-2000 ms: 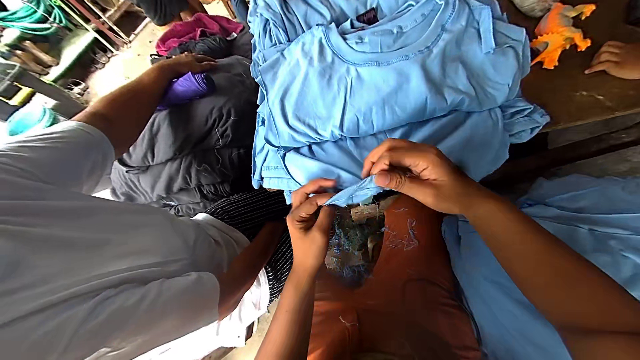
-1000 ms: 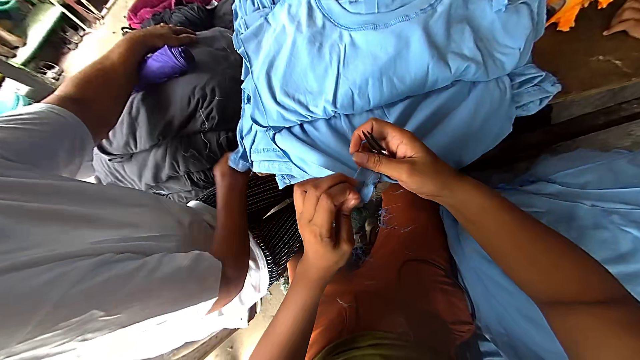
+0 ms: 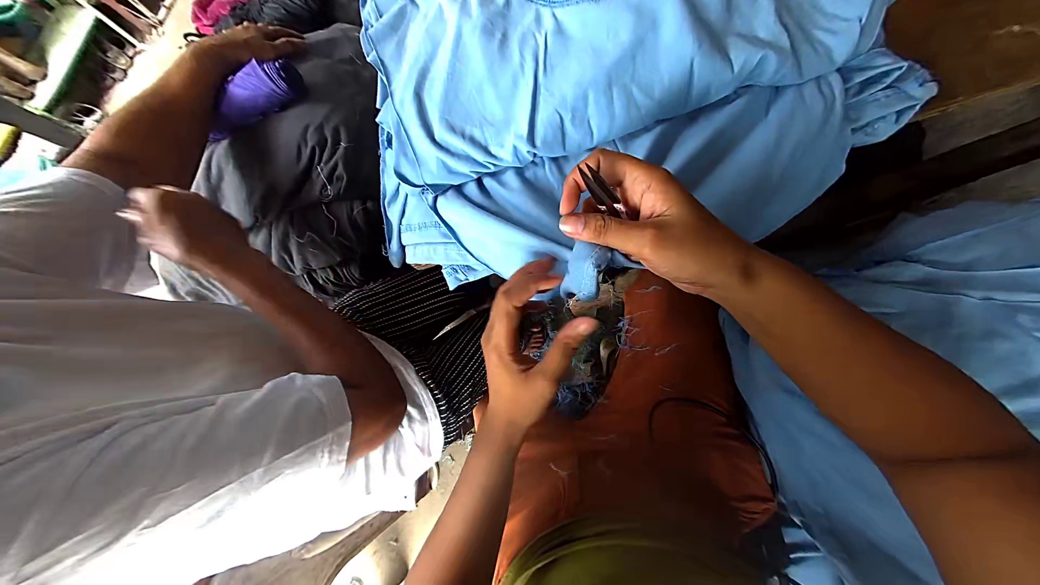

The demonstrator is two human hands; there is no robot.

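Note:
Light blue garments (image 3: 634, 106) lie in a pile in front of me. My right hand (image 3: 642, 219) holds small dark thread snips (image 3: 601, 191), blades pointing up and left, and its thumb and finger are at a narrow folded blue cloth edge (image 3: 583, 272). Just left of that edge, my left hand (image 3: 528, 349) has its thumb and fingers apart, with nothing between them. Whether its fingertips touch the cloth is hard to tell. Loose blue threads (image 3: 630, 333) lie on the brown-orange cloth over my leg (image 3: 666, 366).
A person in a white shirt (image 3: 162, 406) sits close on the left, one hand beside a purple cloth roll (image 3: 258, 93) on dark grey garments (image 3: 301, 146). More blue cloth (image 3: 877, 325) lies to the right, below a wooden surface (image 3: 967, 49). A thin black cord (image 3: 715, 409) crosses my lap.
My left hand has come off the blue cloth and opened. The snips show in my right hand since one second ago. The co-worker's nearer hand has risen toward the grey pile.

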